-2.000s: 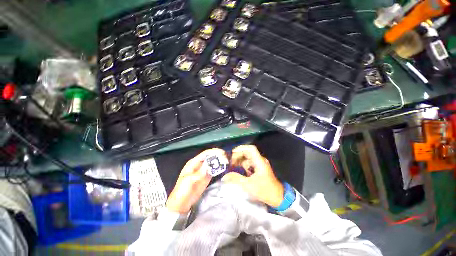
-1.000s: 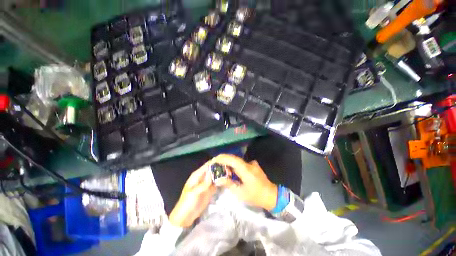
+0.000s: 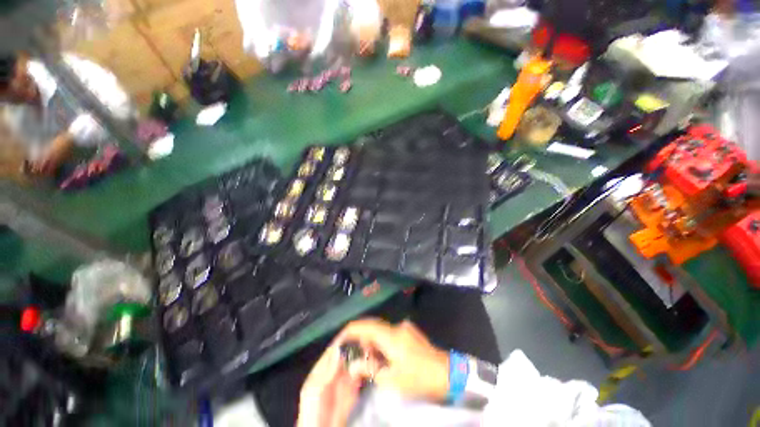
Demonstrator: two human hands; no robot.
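A small module (image 3: 357, 354), blurred and partly covered by fingers, is held between my two hands over my lap at the bench edge. My left hand (image 3: 327, 385) grips it from the left. My right hand (image 3: 404, 359) closes round it from the right, with a blue band at the wrist. Beyond them lie black trays. The left tray (image 3: 254, 321) holds several square modules on its left side. The right tray (image 3: 400, 200) overlaps it and holds rows of lighter modules at its left; its other pockets look bare.
A green reel (image 3: 125, 313) and a clear bag (image 3: 98, 288) are at left. An orange-handled tool (image 3: 525, 98) and a tape roll (image 3: 540, 125) are at the far right of the bench. An orange fixture (image 3: 667, 229) and red tray (image 3: 696, 171) are at right. People in white sit opposite.
The view has tilted up and turned, so the bench's far side and people show and my hands sit lower. The module, held in my left hand at first, is now enclosed by both hands.
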